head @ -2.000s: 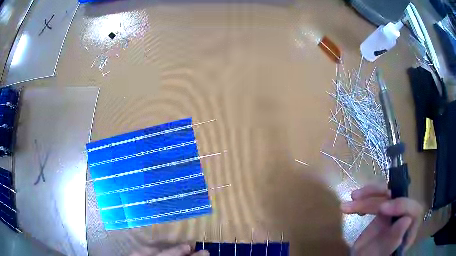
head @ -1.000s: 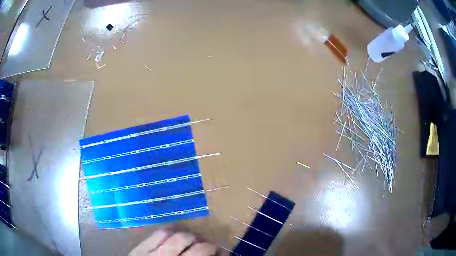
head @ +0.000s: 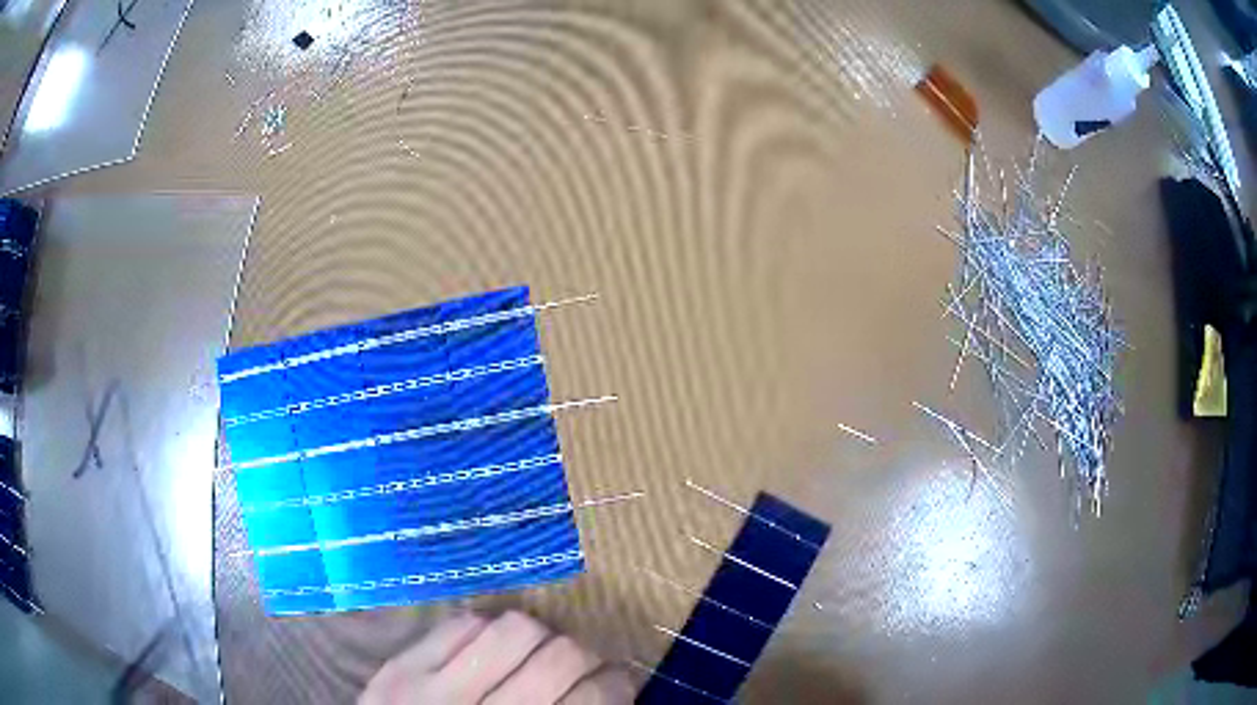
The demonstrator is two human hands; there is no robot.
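Observation:
The joined cell block (head: pixel 400 448), bright blue with silvery lines, lies left of centre; thin wire ends stick out from its right edge. A narrow dark-blue solar cell strip (head: pixel 744 599) lies tilted at the lower middle, with pale wires sticking out from its left side; its lower end is cut off by the picture's edge. My left hand (head: pixel 496 664) is at the bottom edge, just below the block and left of the strip. Its fingers are curled, and their tips and anything under them are hidden. My right hand is not in view.
A tabbing ribbon pile (head: pixel 1041 324) lies right. Beyond it are a white flux bottle (head: pixel 1089 99), an orange-brown piece (head: pixel 948 103) and a black object (head: pixel 1206 276) with a yellow patch. Marked sheets (head: pixel 131 303) lie left. Ribbon offcuts (head: pixel 273 127) lie upper left.
My right hand and the soldering iron have left the view. The narrow strip has gone from level at the bottom edge to tilted and farther in. My left hand shows more and is off the strip.

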